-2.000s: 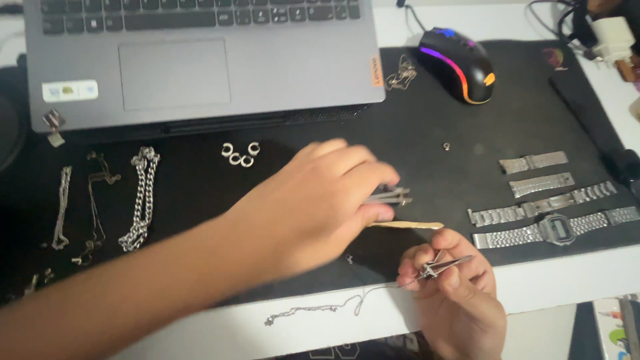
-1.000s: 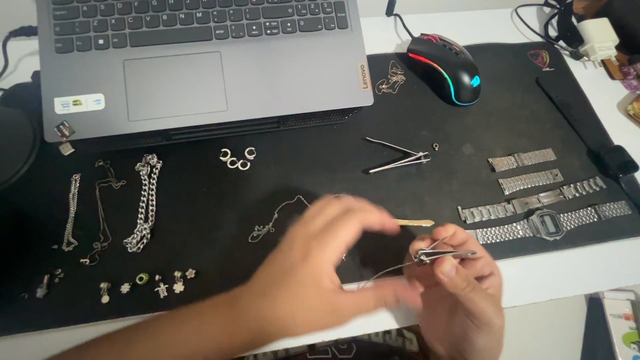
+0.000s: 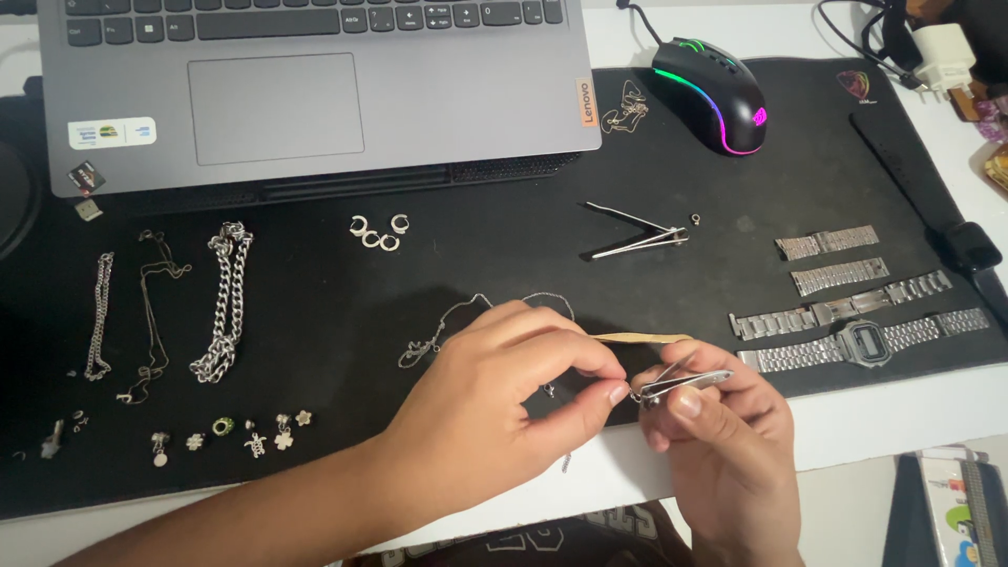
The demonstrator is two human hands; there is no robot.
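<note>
My right hand (image 3: 720, 425) holds a metal nail clipper (image 3: 693, 382) between thumb and fingers. Close to its cutting end, the thumb and index finger of my left hand (image 3: 512, 378) pinch the end of a fine silver chain. The rest of that chain (image 3: 441, 331) loops over the black desk mat behind my left hand, partly hidden by it. A thin tan strip (image 3: 642, 339) lies just beyond my fingertips. Farther up the mat rests a second nail clipper (image 3: 638, 232), its lever spread, with a tiny metal ring (image 3: 694, 219) beside it.
A laptop (image 3: 276, 94) and a lit mouse (image 3: 713, 94) stand at the back. Chain necklaces (image 3: 224, 307), hoop earrings (image 3: 380, 234) and charms (image 3: 256, 445) lie at left. Metal watch bands (image 3: 839, 276), a digital watch (image 3: 866, 342) and a black smartwatch (image 3: 972, 246) are at right.
Two seconds ago my left hand held the second clipper, which now lies on the mat. My left hand has since come to the clipper in my right hand and pinches the chain there.
</note>
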